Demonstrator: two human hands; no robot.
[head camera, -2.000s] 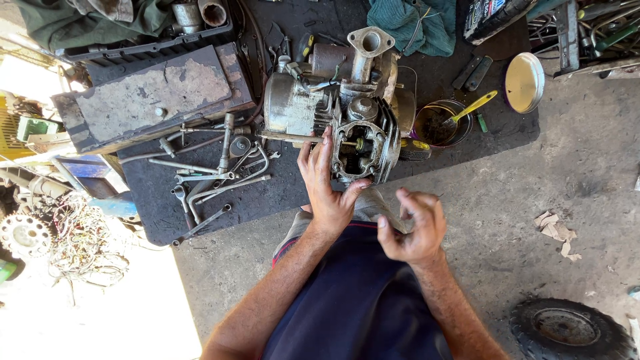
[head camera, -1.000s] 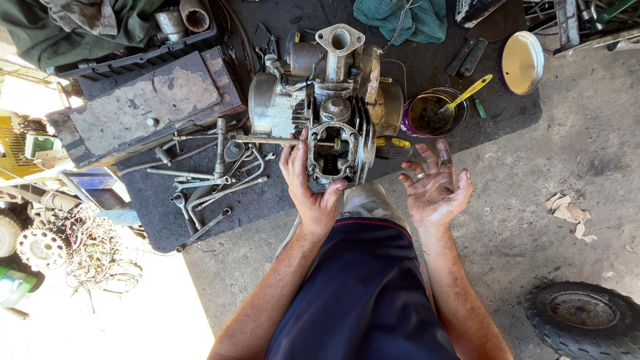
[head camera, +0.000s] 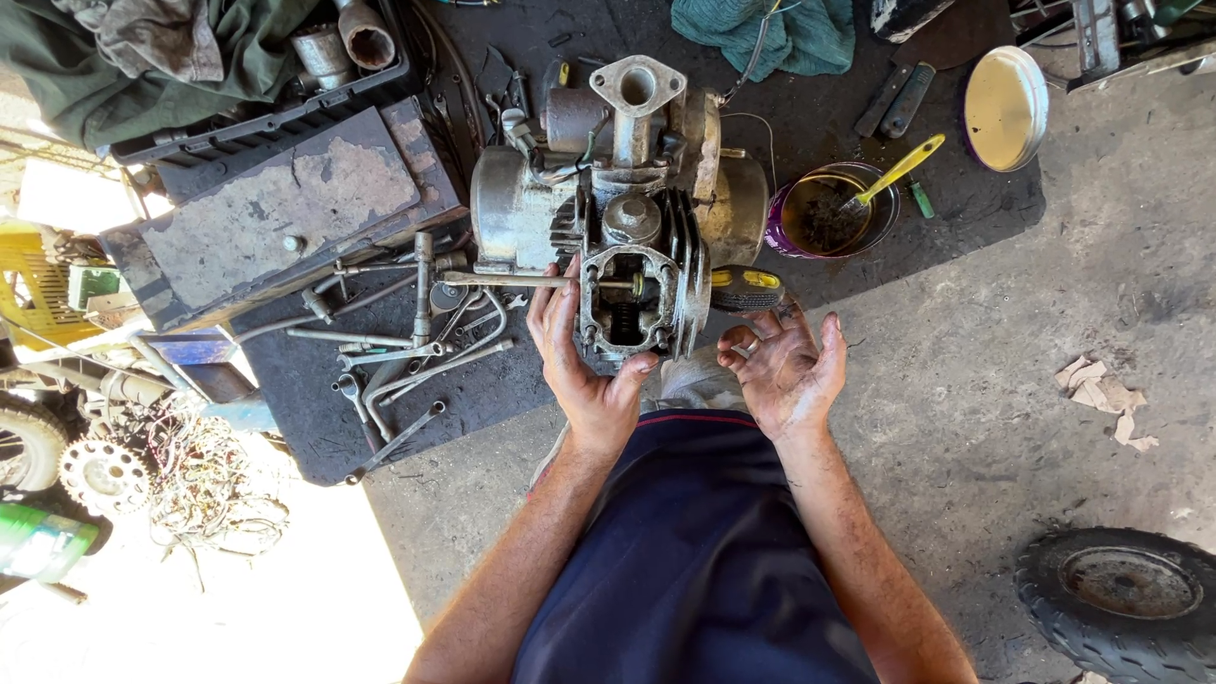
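A small engine (head camera: 632, 209) lies on the dark workbench, its cylinder head toward me with the valve chamber uncovered and a spring showing inside. A long metal rod (head camera: 503, 279) passes across the opening, its right end inside the chamber. My left hand (head camera: 589, 370) rests against the left and lower edge of the head, fingers by the rod; whether they grip it I cannot tell. My right hand (head camera: 787, 375) is palm up with bent, dirty fingers, holding nothing. Just above it, a black and yellow tool handle (head camera: 748, 288) juts out beside the cooling fins.
Wrenches and sockets (head camera: 418, 351) lie left of the engine, below a worn metal box (head camera: 285, 204). At right stand a tin (head camera: 826, 214) with dark contents and a yellow brush (head camera: 898, 171), and a round lid (head camera: 1007, 109). A teal cloth (head camera: 769, 33) lies behind. A tyre (head camera: 1126, 594) is on the floor.
My right hand has turned palm up and opened, and has moved up toward the black and yellow handle. The long rod now lies across the chamber; it was not visible there two seconds ago.
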